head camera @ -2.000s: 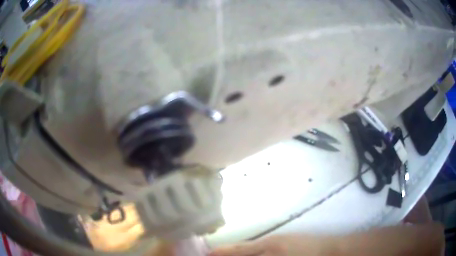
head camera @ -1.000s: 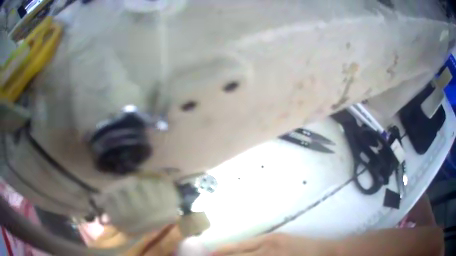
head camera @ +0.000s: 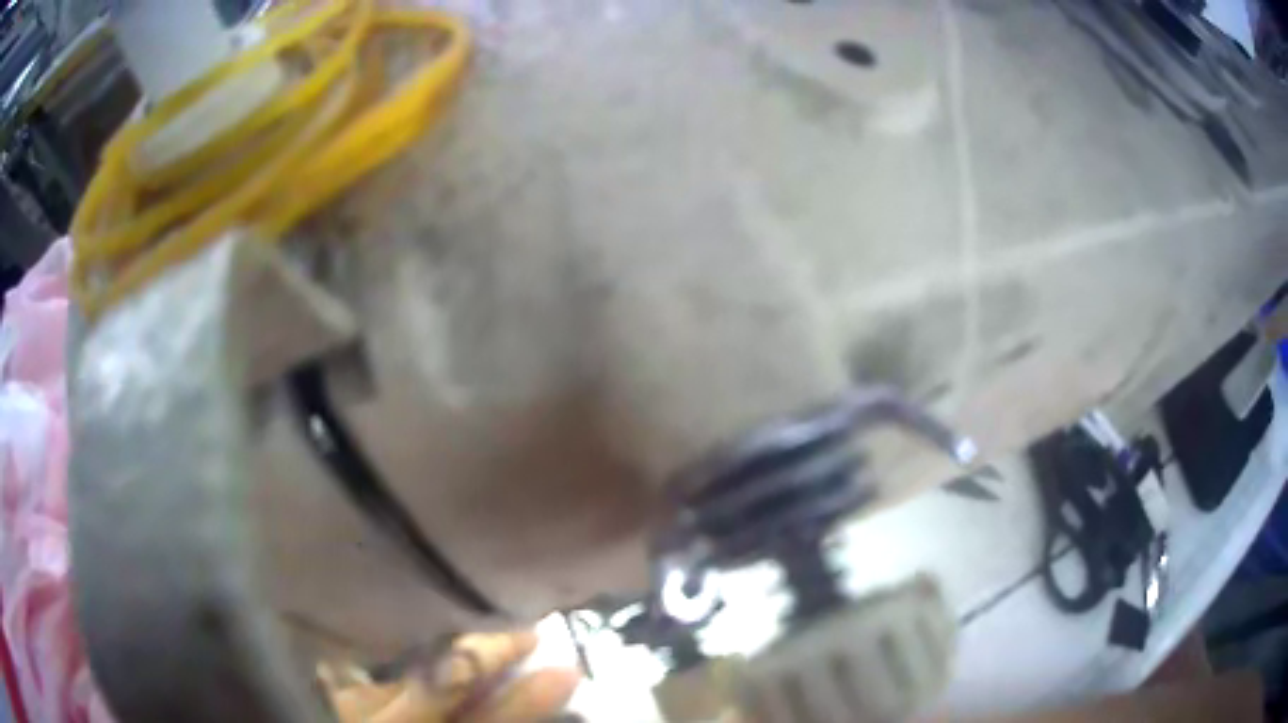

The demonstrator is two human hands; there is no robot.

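The cream sewing machine head fills most of the view. The dark thread tension dial and the cream ribbed guard are at lower centre. My left hand is partly visible at the bottom, beside the bright needle area; its fingers are blurred, and a small white patch lies by the fingertips. Only a strip of my right arm shows at the bottom right edge; the right hand is out of the picture. Pink fabric is heaped at the left edge.
Black-handled scissors lie on the white table at the right, with a thin silvery tool beside them. The snips' tips show past the machine head. A black flat item is farther right. Yellow cord lies on the machine top.
The view has shifted, so the machine head, dial and yellow cord appear larger and farther right. More of the pink fabric shows at left. The snips are now mostly hidden. The right hand has left the view.
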